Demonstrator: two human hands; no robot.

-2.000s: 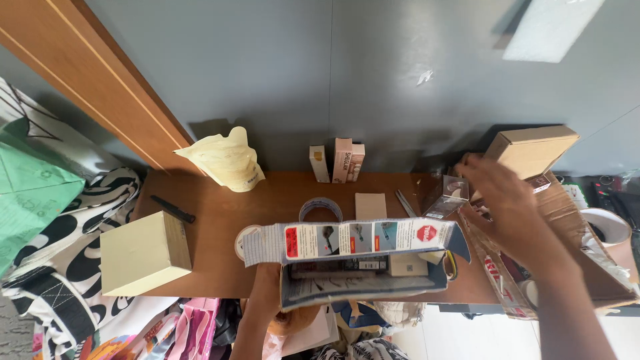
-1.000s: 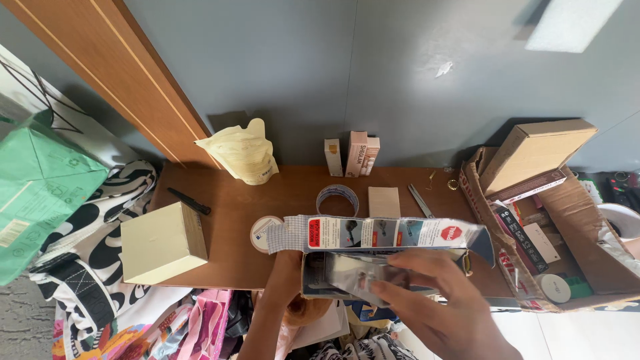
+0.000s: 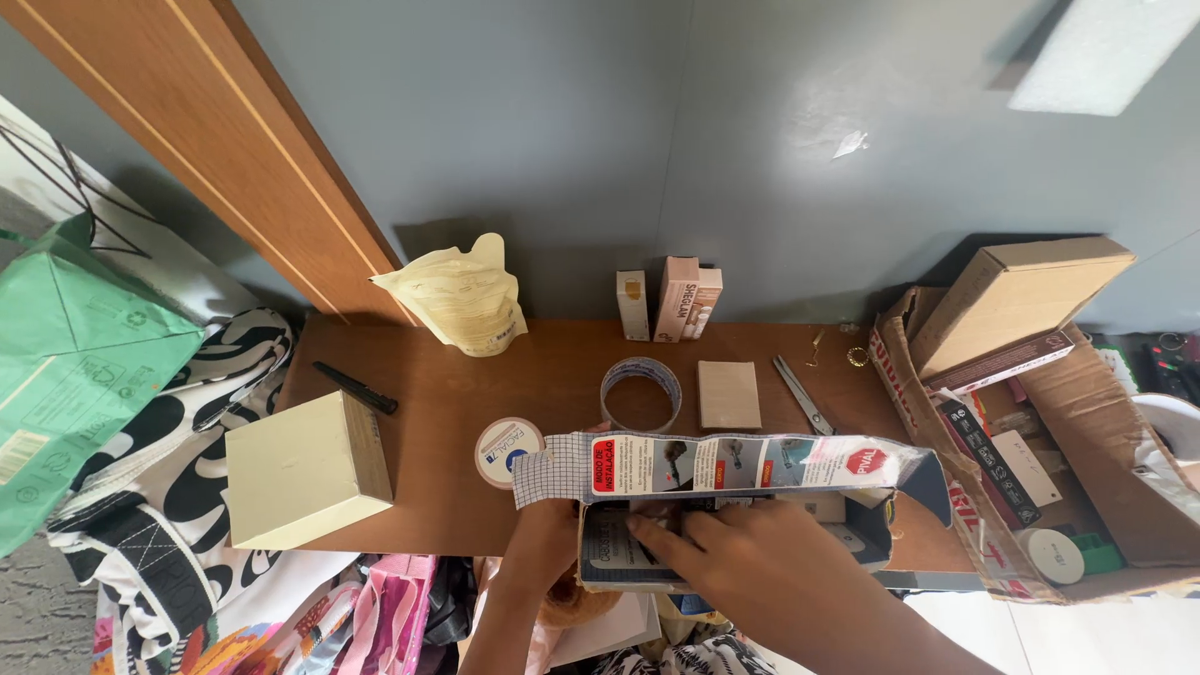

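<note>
My left hand grips the left end of an open cardboard box with printed flaps, its fingers mostly hidden behind the flap. My right hand reaches into this box, its fingers on packaged items inside; whether it grips one is hidden. Behind the box stand a roll of tape, a small square box and scissors. A round white-lidded container lies by the left flap.
A larger cardboard box of small boxes stands right. Gold jewelry, small cosmetic boxes and a cream pouch are near the wall. A cream box and a black pen-like item are left; a green bag is far left.
My right hand has moved from beside the large box at the right to the box in front of me, bringing a clear package over it; the hand is now inside.
</note>
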